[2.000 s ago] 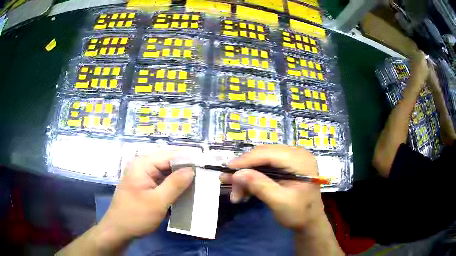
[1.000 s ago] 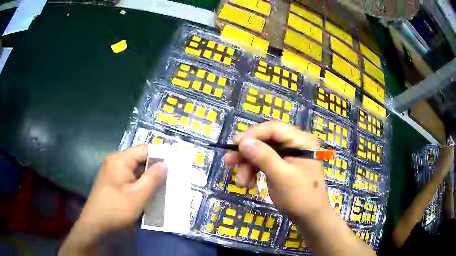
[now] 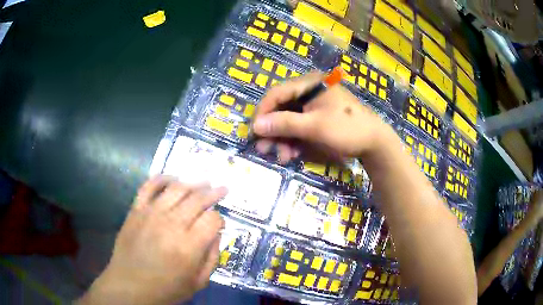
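Note:
A clear blister tray (image 3: 271, 225) holds dark flat parts with rows of yellow patches (image 3: 306, 269). My right hand (image 3: 315, 119) is shut on a slim black tool with an orange rear end (image 3: 334, 75), above a patched part (image 3: 223, 119) in the tray's left column. The tool's tip is hidden by my fingers. My left hand (image 3: 172, 232) lies palm down at the tray's left edge, fingers extended beside a pocket (image 3: 226, 176) washed out by white glare. No liner shows clearly; whether one lies under my left hand is hidden.
Solid yellow rectangles (image 3: 393, 37) stand in rows on a brown board at the far right. A yellow scrap (image 3: 154, 19) lies on the dark green bench top (image 3: 89, 107). Another person's arm (image 3: 509, 241) and another tray (image 3: 515, 208) are at the right edge.
The liner in my left hand is no longer visible, and that hand now lies flat. My right hand has moved farther up the tray, with the tool's orange end raised. The view has shifted.

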